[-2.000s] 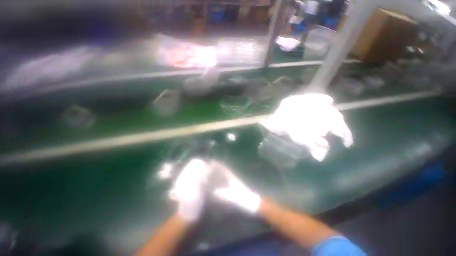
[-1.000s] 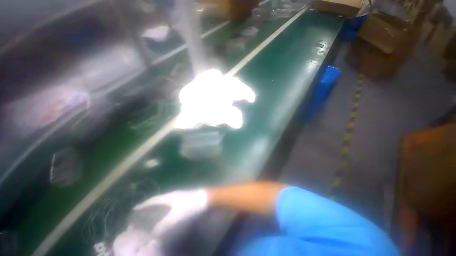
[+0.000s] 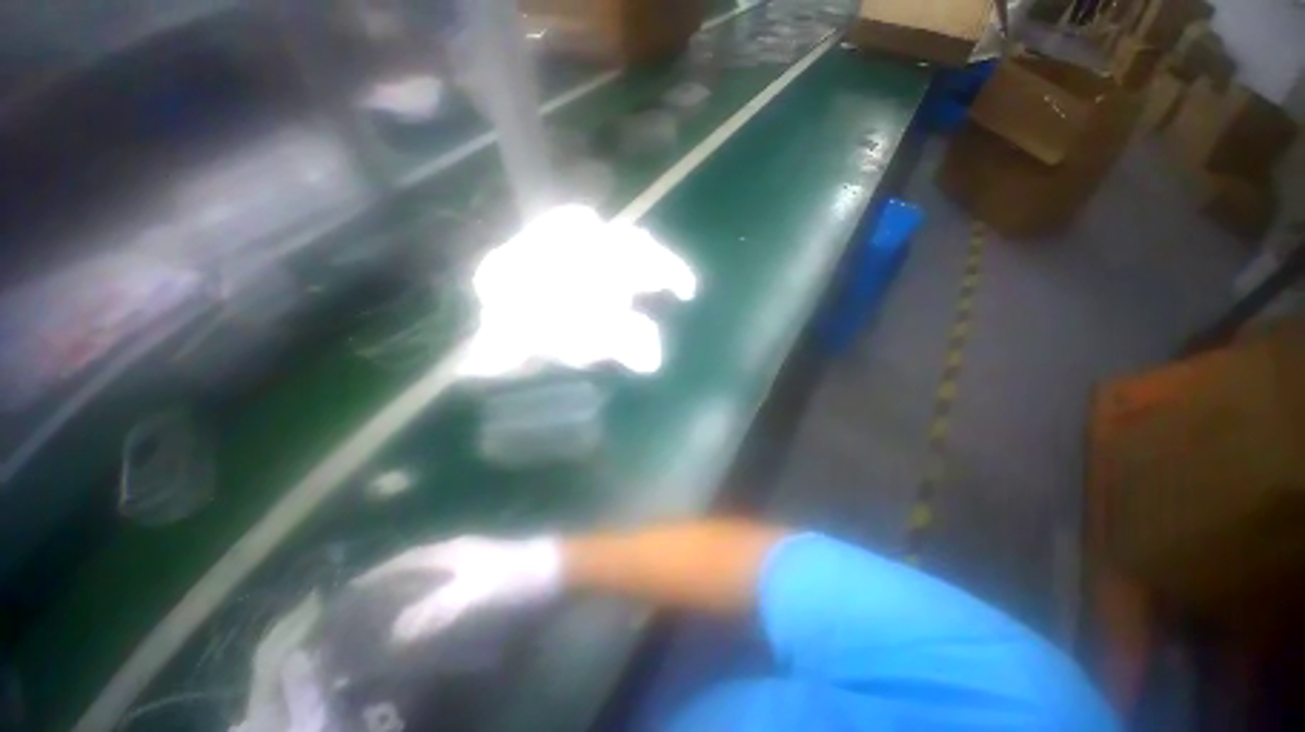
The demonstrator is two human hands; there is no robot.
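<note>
My right hand (image 3: 465,579), in a white glove, reaches in from the right at the lower left of the view, fingers pointing left. My left hand (image 3: 291,679), also gloved, is blurred and cut off by the bottom edge. A dim greyish area lies between the hands; whether they hold a clear part there cannot be told. A small white piece (image 3: 382,716) shows beside my left hand. Another small white piece (image 3: 388,483) lies on the green surface beyond my right hand. A clear plastic box (image 3: 541,423) lies further up, below the cloth.
A bright white crumpled heap (image 3: 580,293) sits by the metal post (image 3: 511,115). A pale rail (image 3: 308,493) divides off the belt, which carries a clear box (image 3: 165,466). A blue bin (image 3: 870,275) and cardboard cartons (image 3: 1038,129) stand beyond the bench edge at right.
The view has swung right since two seconds ago. Since one second ago, my hands have moved apart; the grey-looking part seen between them then is no longer distinct.
</note>
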